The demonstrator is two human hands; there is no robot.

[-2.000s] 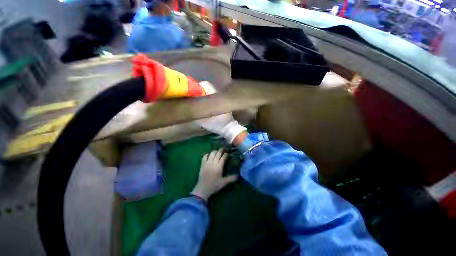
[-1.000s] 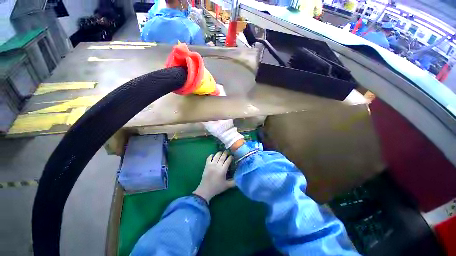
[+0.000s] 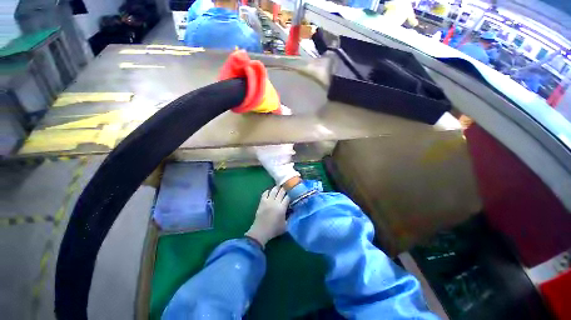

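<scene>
My left hand [image 3: 270, 214], in a white glove, lies low over the green mat [image 3: 238, 250], fingers forward against my right wrist. Whether it grips anything is hidden. My right hand [image 3: 277, 164], also gloved in white, reaches forward, and its fingers are hidden under the shelf edge. A dark-green circuit board [image 3: 310, 171] shows partly on the mat just right of my right hand. The black ribbed hose [image 3: 141, 147] arcs in from the left to a red-yellow wrapped end [image 3: 253, 87] above the shelf.
The raised shelf [image 3: 188, 125] overhangs the hands. A black tray with black tools [image 3: 385, 100] stands on it. A blue bin [image 3: 185, 197] sits at the mat's left, a brown panel [image 3: 407, 181] at the right. Boards [image 3: 466, 281] lie beyond the panel. People in blue are behind.
The view has steadied and shifted slightly. My right hand has moved a little to the left relative to the mat, and more of the board shows beside it. My left hand stays low beside it.
</scene>
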